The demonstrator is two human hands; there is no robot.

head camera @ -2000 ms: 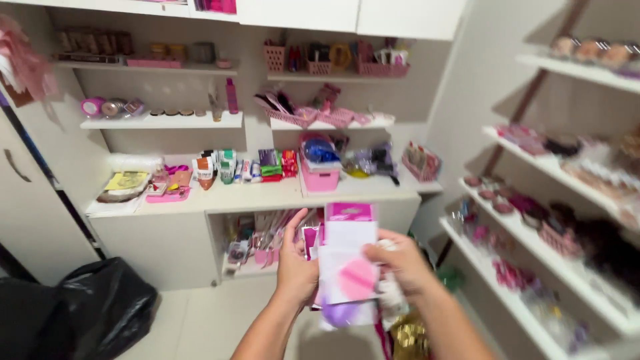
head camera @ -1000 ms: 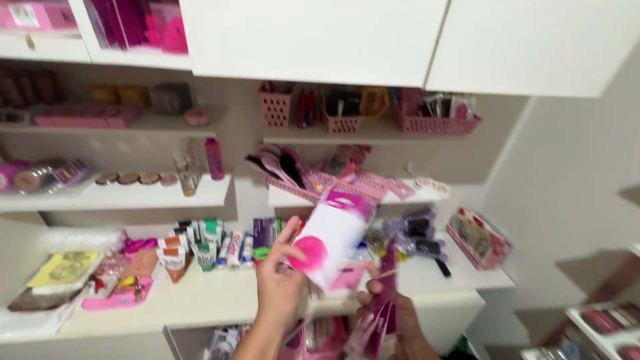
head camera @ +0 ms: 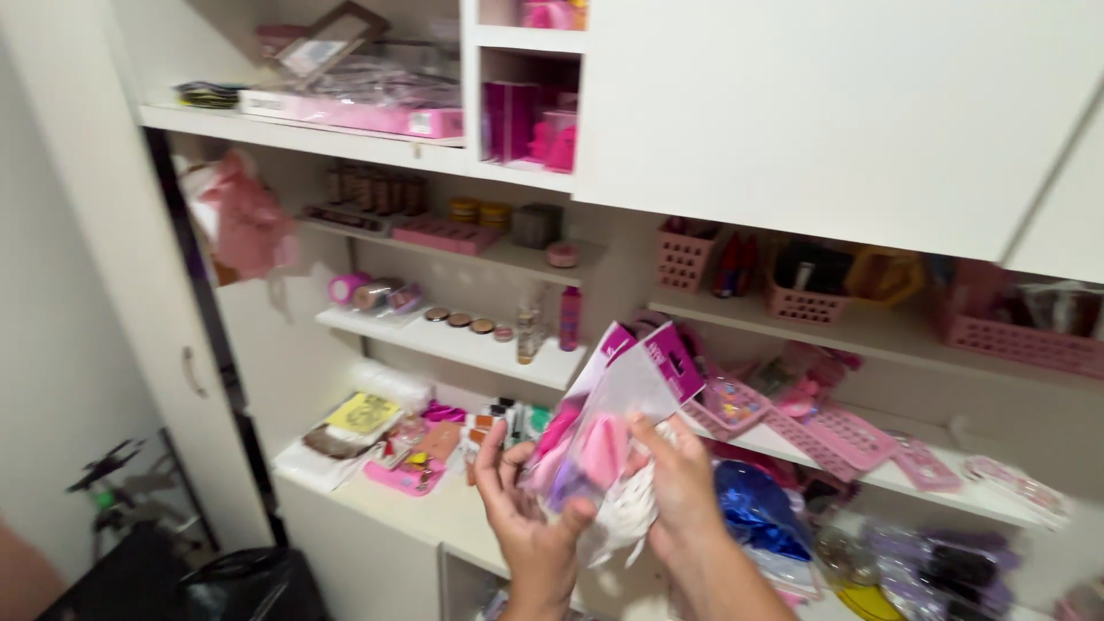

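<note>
Both hands hold a bundle of clear plastic packets (head camera: 638, 379) with magenta header cards, in front of the shelves. Pink and purple pieces, which look like makeup sponges, show through the plastic. My left hand (head camera: 535, 517) supports the bundle from the left, fingers curled and thumb at its lower edge. My right hand (head camera: 681, 483) grips it from the right, thumb on the front packet. A white, stringy bunch (head camera: 628, 513) hangs between the palms; its kind is not clear. Blur hides the exact number of packets.
A white counter (head camera: 405, 509) bears a pink tray (head camera: 405, 474) and tubes. Above are shelves with compact powders (head camera: 470, 323), bottles and pink plastic baskets (head camera: 806, 304). White cupboard doors (head camera: 776, 112) hang overhead. A blue shiny item (head camera: 763, 509) lies right; a black bag (head camera: 250, 582) stands lower left.
The view has swung left. My right hand, lower and beside magenta items a second ago, is now against the packets. The packets have turned, with their header cards now leaning right.
</note>
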